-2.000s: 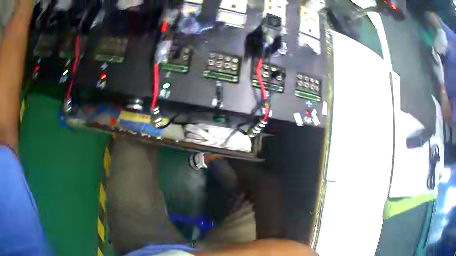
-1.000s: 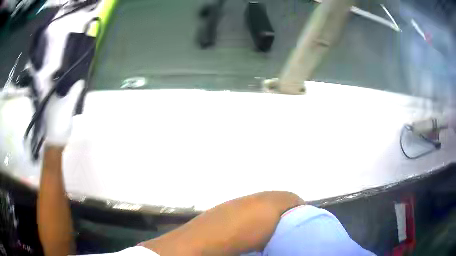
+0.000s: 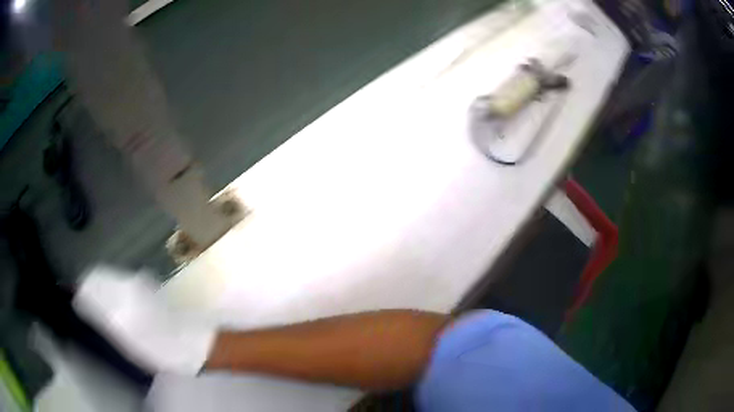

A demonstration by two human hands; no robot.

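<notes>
My right hand [image 3: 149, 322], in a white glove, reaches across the bench to the lower left and is strongly blurred. A long dark shape [image 3: 56, 310] lies along its far side, perhaps a black adapter or cord. I cannot tell whether the fingers hold it. My left hand cannot be made out. A black adapter-like piece with a cord [image 3: 68, 177] lies on the dark green conveyor at the left.
The white bench ledge [image 3: 362, 201] runs diagonally. A beige post [image 3: 149, 145] stands at its conveyor edge. A cream corded tool [image 3: 515, 95] lies toward the far end. A red-rimmed bin [image 3: 599, 233] is below the right edge. A lime-green strip [image 3: 12, 382] shows lower left.
The view has swung right along the bench, so the post and corded tool sit further left. My right hand has come into view at the left. My left hand is no longer visible.
</notes>
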